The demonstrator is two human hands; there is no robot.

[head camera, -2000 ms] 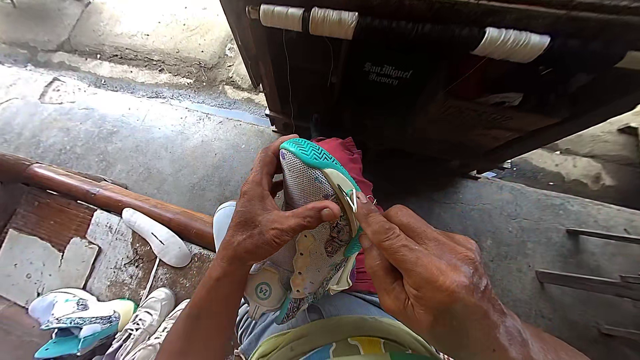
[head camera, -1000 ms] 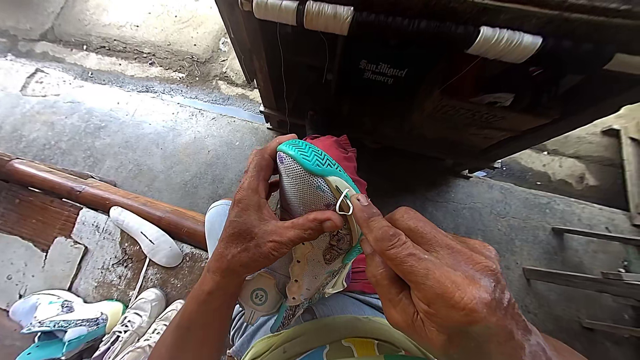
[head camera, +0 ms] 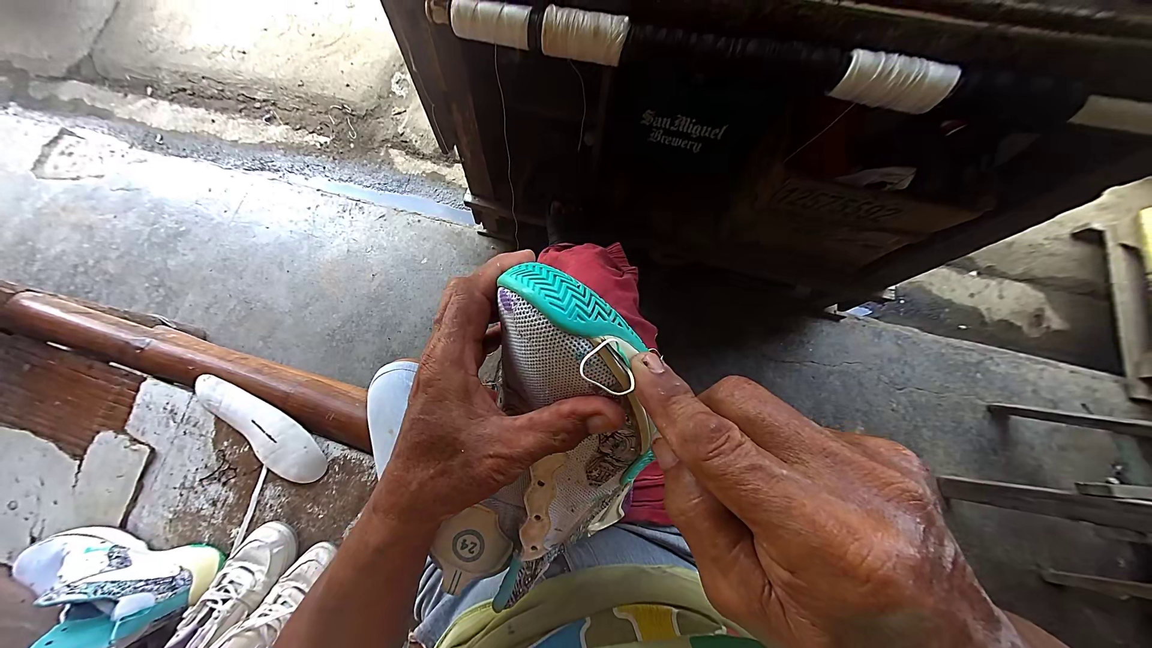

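Observation:
My left hand [head camera: 477, 414] holds a mesh sneaker [head camera: 549, 351] toe up over my lap, its thumb across the upper. The sneaker has a teal patterned outsole [head camera: 571, 297] and an edge partly apart from the upper. A loop of white thread [head camera: 589, 371] stands out from the seam between sole and upper. My right hand [head camera: 792, 486] is at that seam, its index fingertip beside the loop; its fingers are curled, and whether a tool is inside them is hidden. Red cloth [head camera: 598, 270] lies behind the sneaker.
A dark wooden cabinet [head camera: 720, 198] stands ahead, with white thread spools [head camera: 585, 34] along its top edge. At left are a bamboo pole [head camera: 189, 360], a white insole [head camera: 261, 427], a teal and white shoe [head camera: 117, 585] and white sneakers [head camera: 252, 576]. Wooden slats [head camera: 1044, 499] are at right.
The white thread loop at the seam has grown wider and rounder. Both hands remain at the sneaker, my right index fingertip still by the seam.

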